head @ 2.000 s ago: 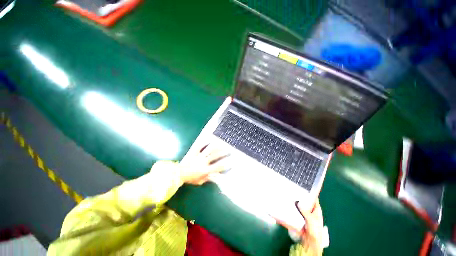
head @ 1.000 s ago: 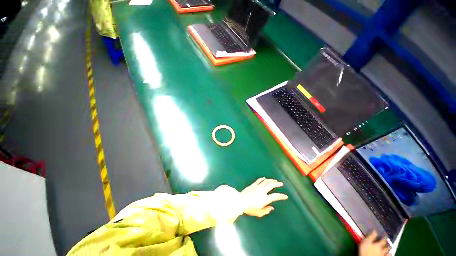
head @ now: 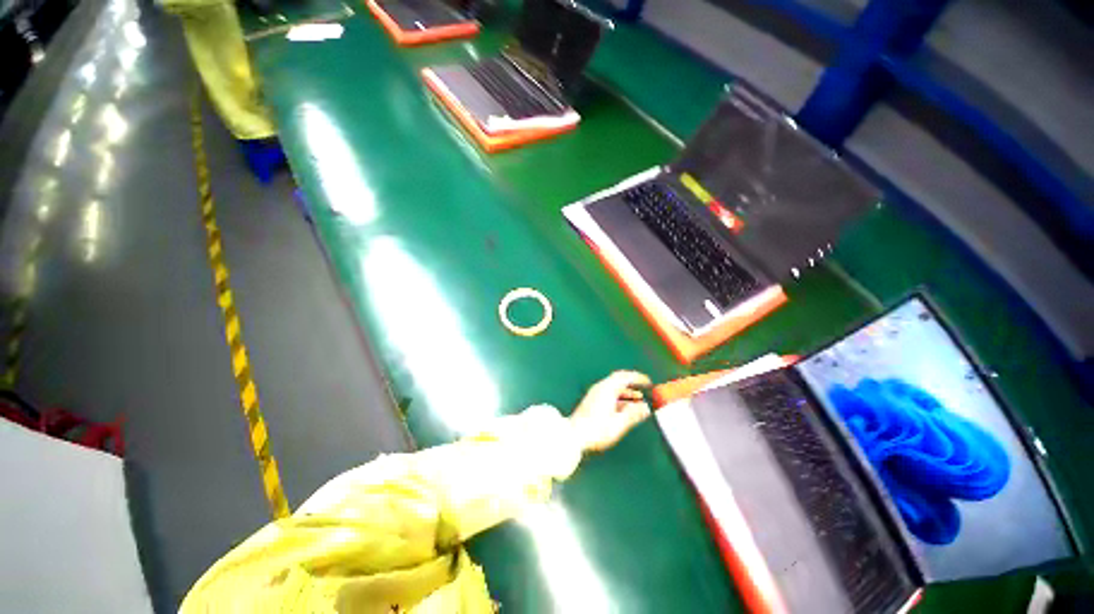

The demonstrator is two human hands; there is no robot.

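Observation:
The nearest laptop (head: 768,498) lies open at the lower right, its screen (head: 924,438) showing a blue swirl. It rests on an orange-red tray (head: 720,381) with a white sheet edge between. My left hand (head: 614,410), in a yellow sleeve, is beside the tray's left corner. Its fingers are apart and slightly bent, with the fingertips at or very near the corner; contact is unclear. My right hand is not in view. The laptop's front right part is cut off by the bottom edge.
A second open laptop (head: 672,258) with a dark screen stands just behind. Another laptop (head: 498,94) stands further back. A yellow ring (head: 526,312) lies on the green bench (head: 468,216). A person's yellow sleeve (head: 226,66) shows at the upper left.
The blue-swirl laptop and tray have shifted left, closer to my left hand, which has moved slightly up. My right hand, at the laptop's front before, has left the picture.

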